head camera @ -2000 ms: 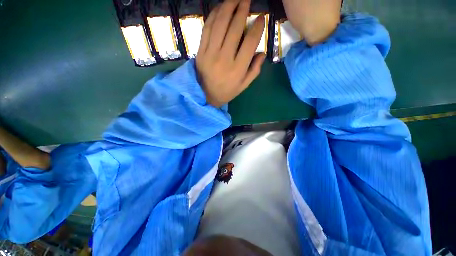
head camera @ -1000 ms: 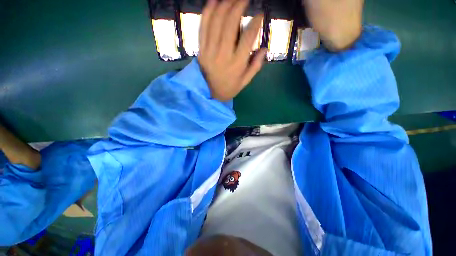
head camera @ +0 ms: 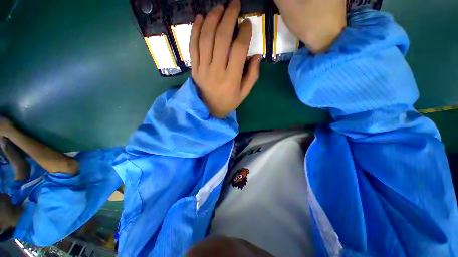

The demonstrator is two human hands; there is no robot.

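Note:
A side-by-side row of black phone units (head camera: 146, 25) lies on the green bench at the top edge. Each has a bright white rectangle (head camera: 159, 51) with a thin yellow edge on its near half. A small round silver-grey disc (head camera: 146, 7) shows at the leftmost unit's far end. My left hand (head camera: 218, 68) lies palm down over the middle units, fingers spread, hiding parts of them. My right hand (head camera: 314, 22) reaches over the row's right part. Its fingers are cut off by the top edge, so what they do is hidden.
The green bench mat (head camera: 85, 95) extends to both sides. At the lower left a person in a blue smock (head camera: 75, 201) sits beside me, one forearm near the bench edge. Beyond the bench at the right runs a yellow floor line (head camera: 438, 109).
The view has shifted. My left hand remains over the units. My right wrist and the row's left end appear farther left than a second ago. The neighbour's arm shows more fully.

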